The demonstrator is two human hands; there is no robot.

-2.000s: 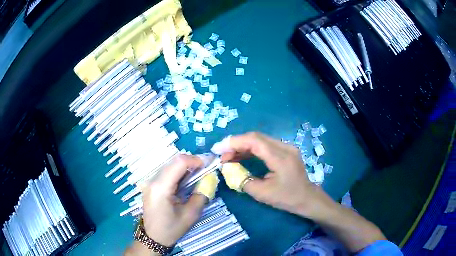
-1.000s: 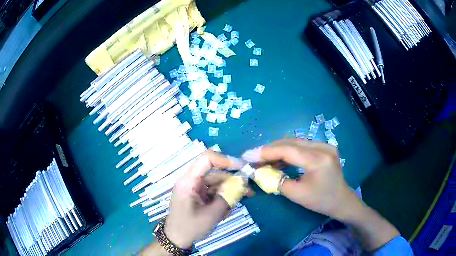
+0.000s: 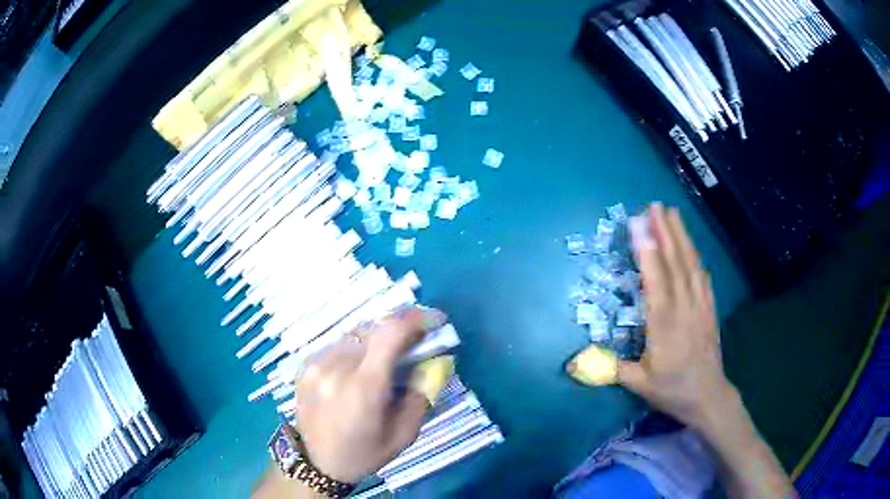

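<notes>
Silvery-white metal shafts (image 3: 273, 229) lie in a slanting row. My left hand (image 3: 366, 390) is over the row's lower part, fingers curled, blurred, with a pale shaft end showing at the fingertips. A yellow wrap covers its thumb. My right hand (image 3: 675, 317) is spread beside the smaller pile of clear squares (image 3: 593, 314), fingers pointing up and yellow-wrapped thumb out to the left. No object shows in its grasp. The larger pile of clear squares (image 3: 400, 195) lies mid-bench.
A pale-yellow holder (image 3: 254, 73) is at the row's far end, with a white strip (image 3: 337, 73) running into the large pile. Black trays with shafts stand at left (image 3: 122, 336) and upper right (image 3: 781, 185). Blue cloth (image 3: 625, 468) shows at the bottom edge.
My hands, together at a fingertip-held piece before, are now apart. My right hand has moved right to the small pile and opened. My left hand has moved slightly left over the shafts.
</notes>
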